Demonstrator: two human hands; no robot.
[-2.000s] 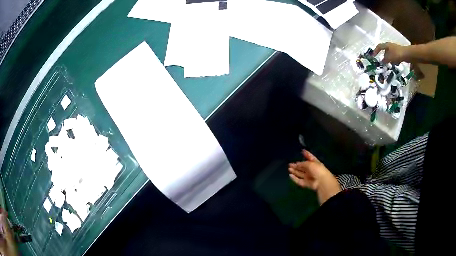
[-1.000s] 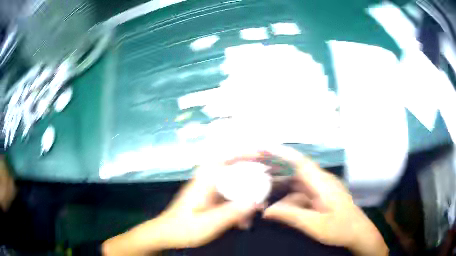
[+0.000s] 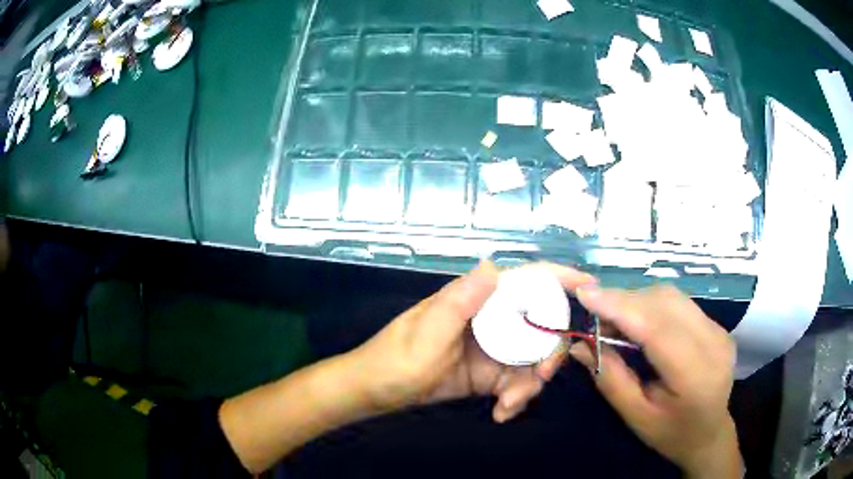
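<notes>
A round white disc (image 3: 520,314) is held over the dark lap just off the bench edge. My left hand (image 3: 440,351) grips the disc from its left side and below. Red and black lead wires (image 3: 552,329) run from near the disc's centre to the right. My right hand (image 3: 669,365) pinches a thin strip (image 3: 599,344) at the wires, probably the circuit board seen edge-on. A white length shows beside it between the fingers. The right fingertips partly hide these parts.
A clear blister tray (image 3: 383,122) with heaped white squares (image 3: 673,150) and a tiny yellow piece (image 3: 488,139) lies ahead. An assembly pile (image 3: 93,47) and a single wired disc (image 3: 111,139) are at left. A white paper strip (image 3: 795,224) curls over the edge; a parts bin (image 3: 800,402) is lower right.
The view has swung from the bench's right side to the tray and left side. Both hands now hold the disc and its wires sharply in view; they were blurred around the disc before.
</notes>
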